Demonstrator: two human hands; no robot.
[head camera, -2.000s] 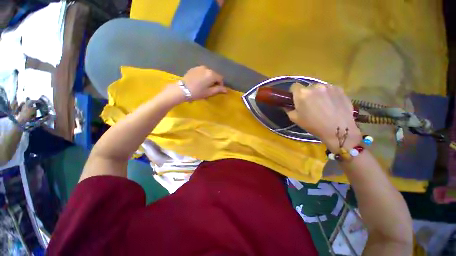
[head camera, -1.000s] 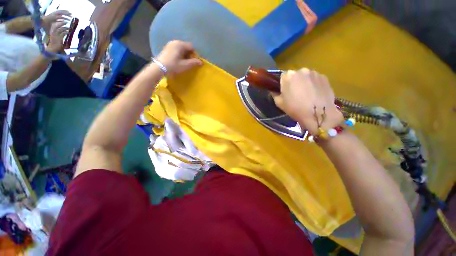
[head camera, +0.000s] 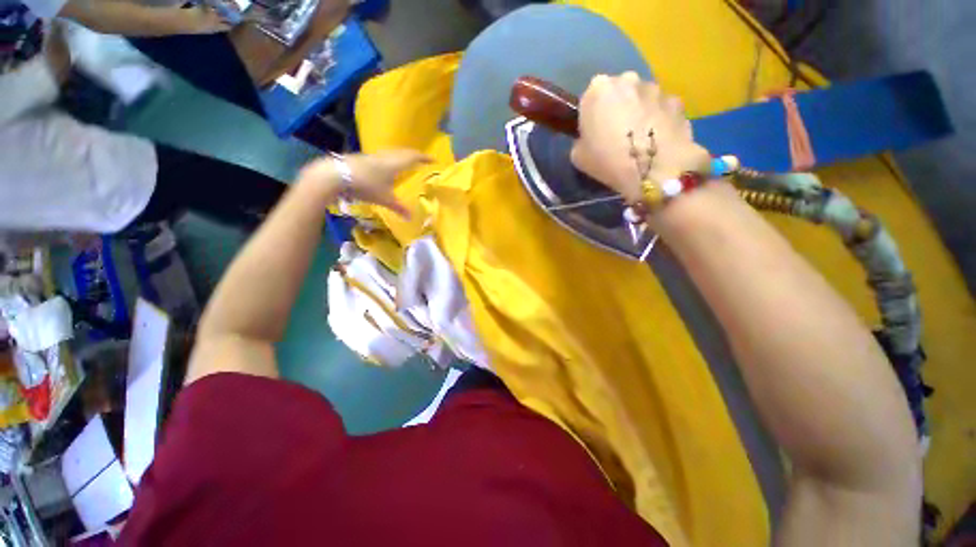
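Note:
The yellow garment (head camera: 578, 310) lies along the grey sleeve board (head camera: 535, 64), bunched near its rounded end, with a pale lining part (head camera: 375, 305) hanging off the near side. My right hand (head camera: 631, 134) is shut on the red-brown handle of the steam iron (head camera: 567, 176). The iron's silver-edged plate is over the garment's far edge and the board; whether it presses down cannot be told. My left hand (head camera: 375, 182) is at the garment's left edge with fingers apart. The cloth lies beside and under it, and no grip shows.
A blue bar (head camera: 856, 112) with an orange-pink tie lies beyond the iron on the yellow table cover (head camera: 920, 224). The steam hose (head camera: 888, 267) curves down at the right. Another person (head camera: 75, 176) is at the upper left beside a blue-edged stand (head camera: 332, 80). Green floor (head camera: 305, 363) shows below.
The view has turned, so the board and garment run more steeply. My left hand has opened from its pinch on the garment edge. The cloth near the board's end is now bunched.

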